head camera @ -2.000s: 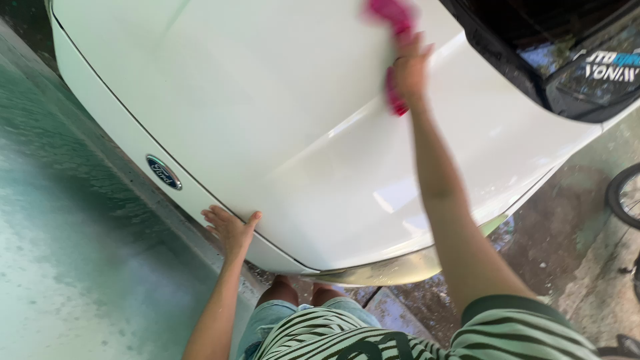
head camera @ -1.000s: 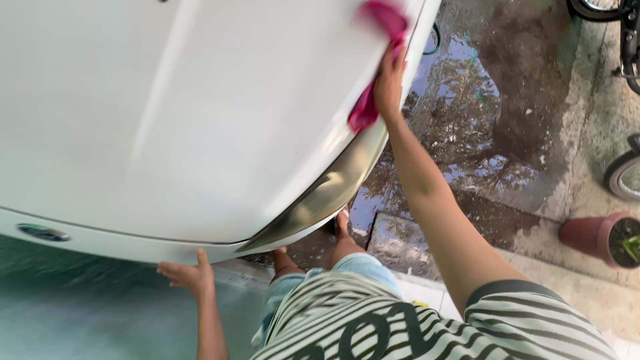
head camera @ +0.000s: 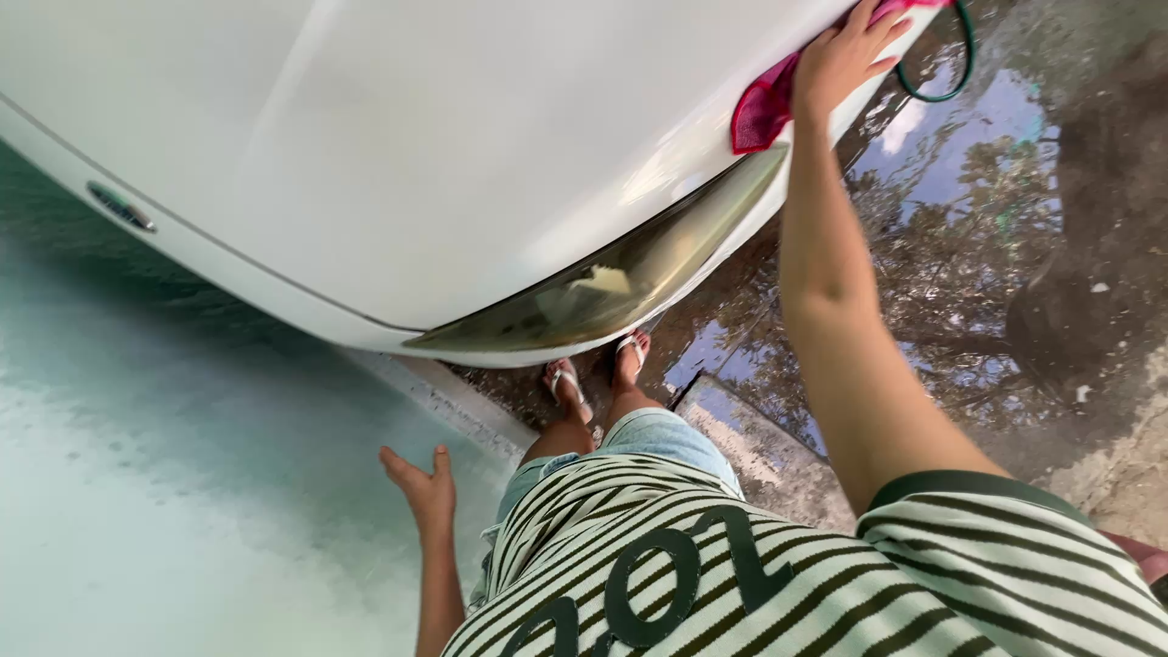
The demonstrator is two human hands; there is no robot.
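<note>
The white hood of a car [head camera: 365, 164] fills the upper left, with a long yellowed headlight [head camera: 611, 274] at its near corner and a Ford oval badge [head camera: 121, 207] on its front edge. My right hand [head camera: 844, 64] presses a pink cloth [head camera: 765, 108] onto the body at the fender, just above the headlight's upper end. Part of the cloth lies hidden under the palm. Away from the car's front edge, my left hand [head camera: 424, 484] hangs in the air, fingers apart and holding nothing.
A green hose loop [head camera: 967, 64] shows beyond the fender at upper right. Puddles [head camera: 967, 182] cover the dark ground at right. My feet in flip-flops [head camera: 566, 388] stand by the bumper, next to a concrete ledge [head camera: 757, 447]. A pale green surface [head camera: 182, 511] spans the lower left.
My right hand has moved with the pink cloth from the hood to the fender side. My left hand has come off the front edge of the car. The view has shifted toward the headlight corner.
</note>
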